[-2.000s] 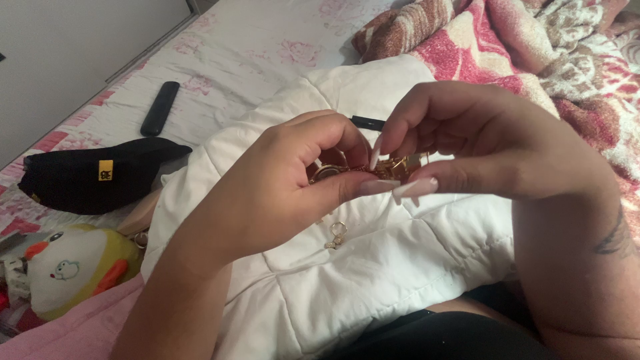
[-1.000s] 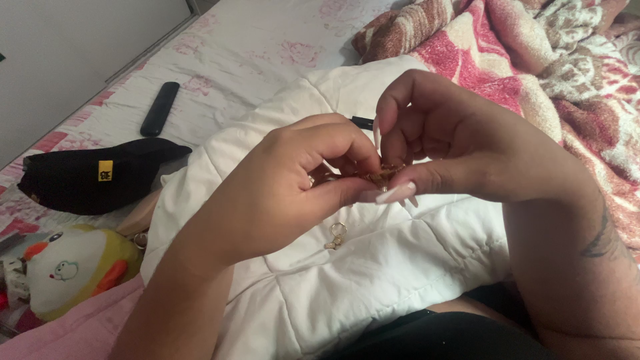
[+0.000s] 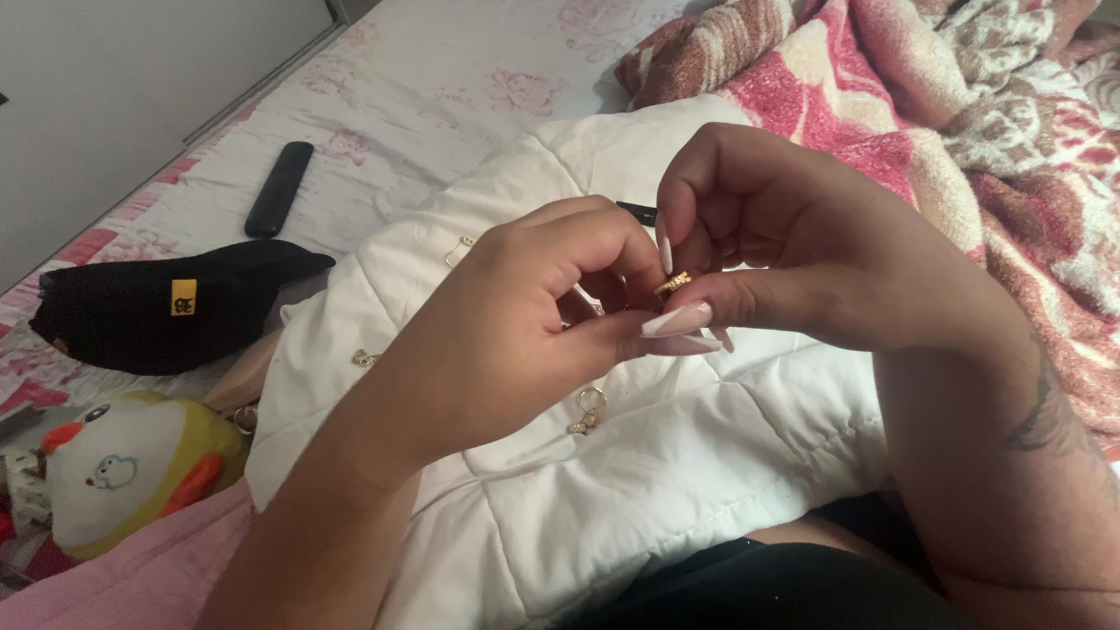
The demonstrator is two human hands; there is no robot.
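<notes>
A small gold-coloured piece of jewellery (image 3: 677, 282) is pinched between the fingertips of both my hands; its exact kind is hard to tell. My left hand (image 3: 516, 324) has thumb and forefinger closed on its lower left side, and a small shiny part shows behind that thumb. From the right, my right hand (image 3: 787, 236) grips it with thumb and fingers, its nails long and pale-tipped. Below the hands, a gold ring-shaped piece with charms (image 3: 591, 402) lies on the white quilt (image 3: 612, 490). Another gold piece (image 3: 364, 358) lies by my left forearm, and a thin gold one (image 3: 457, 252) lies beyond my left hand.
A black object (image 3: 637, 213) lies on the quilt behind my hands. To the left are a black remote-like object (image 3: 280, 189), a black cloth item with a yellow tag (image 3: 131, 306) and a plush bird (image 3: 131, 472). A patterned pink and brown blanket (image 3: 875, 131) is bunched at the right.
Two seconds ago, more of a gold ring and gold parts showed between my hands; now my fingertips are closer together and cover most of them.
</notes>
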